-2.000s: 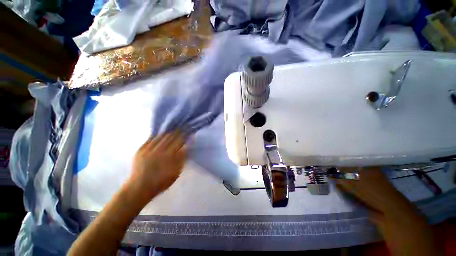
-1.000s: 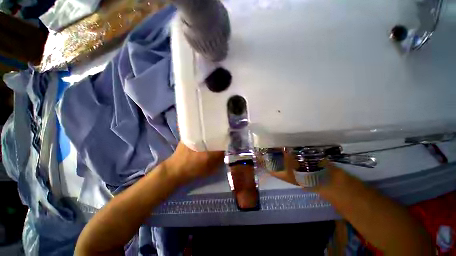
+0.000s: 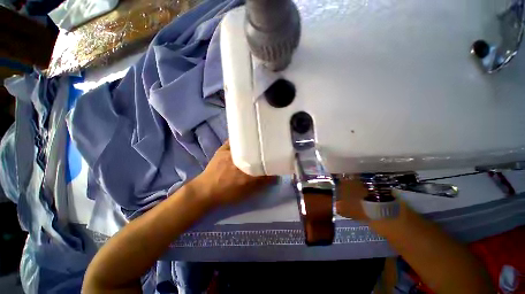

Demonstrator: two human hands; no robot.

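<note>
A blue-grey garment piece [image 3: 132, 132] lies bunched on the table left of the sewing machine head [image 3: 380, 92]. My left hand [image 3: 233, 178] is at the machine's front end, partly under it, beside the cloth; its fingertips are hidden. My right hand [image 3: 354, 198] is behind the thread tension assembly [image 3: 381, 201], its fingers mostly hidden. The chrome take-up lever guard [image 3: 316, 201] stands between my hands. The needle area is hidden under the head. I cannot tell what either hand grips.
Pale layered cloth strips [image 3: 43, 155] hang at the left table edge. A shiny brown packet [image 3: 115, 31] with white scraps lies at the back left. A dark-red tool [image 3: 504, 182] lies at right. A red bag [image 3: 506, 258] is at lower right.
Since two seconds ago the view has moved closer. My left hand moved right to the machine head, and the cloth now lies bunched at left. Since one second ago, only the view has shifted slightly.
</note>
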